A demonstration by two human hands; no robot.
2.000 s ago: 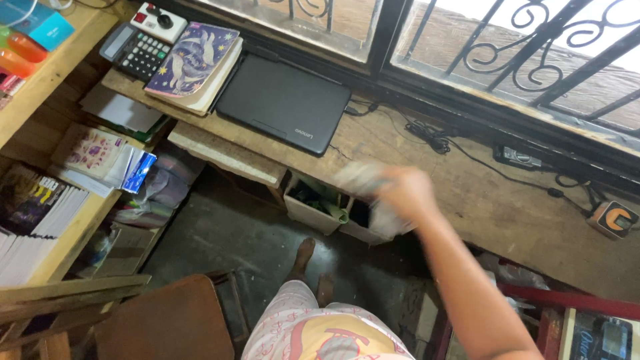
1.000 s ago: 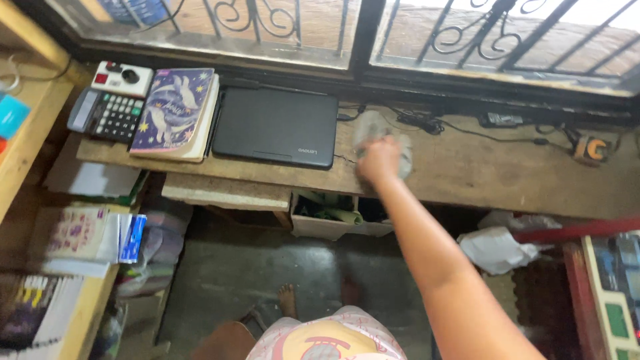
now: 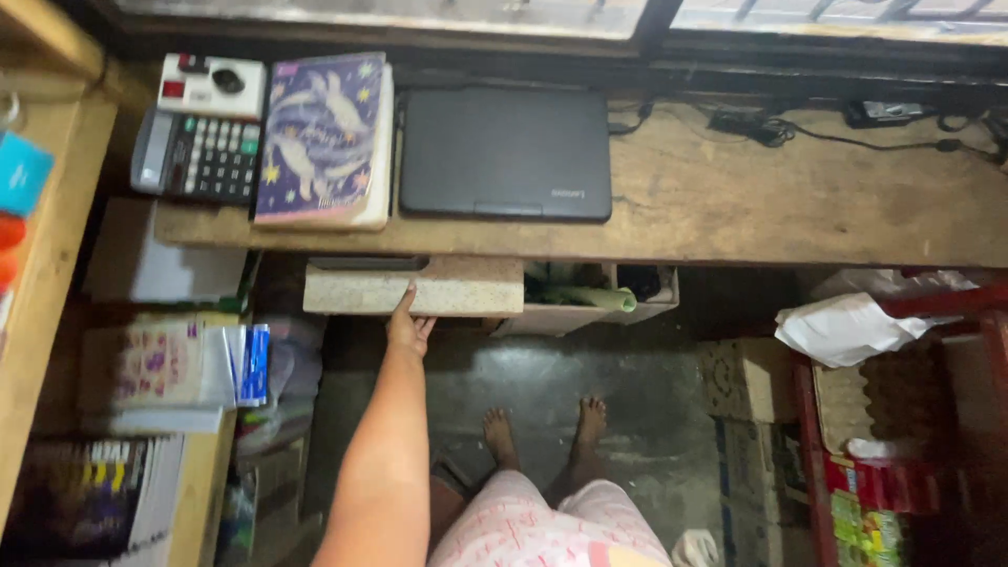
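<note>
My left hand (image 3: pixel 409 329) grips the front edge of a pale speckled drawer or shelf (image 3: pixel 468 287) under the wooden desk, thumb on its face and fingers curled beneath. A flat dark item (image 3: pixel 366 262) shows on it, against the desk's edge. My right hand is out of view. Above, on the desk (image 3: pixel 732 213), a closed black laptop (image 3: pixel 504 153) lies beside a thick notebook with a purple whale cover (image 3: pixel 323 138). Left of these sit a desk calculator (image 3: pixel 213 157) and a white and red device (image 3: pixel 211 85). A whitish crumpled thing (image 3: pixel 695 547) shows at the bottom edge.
Black cables and an adapter (image 3: pixel 748 126) run along the desk's back. Open bins (image 3: pixel 551 315) stand below, one with a green roll (image 3: pixel 602 298). Shelves with books and packets (image 3: pixel 177 362) line the left. On the right are a red frame (image 3: pixel 803 441), a white plastic bag (image 3: pixel 850 331) and cardboard boxes (image 3: pixel 752 382).
My right hand, earlier on the desk right of the laptop with a grey cloth, has left the view. My left hand has come into view at the pale drawer or shelf.
</note>
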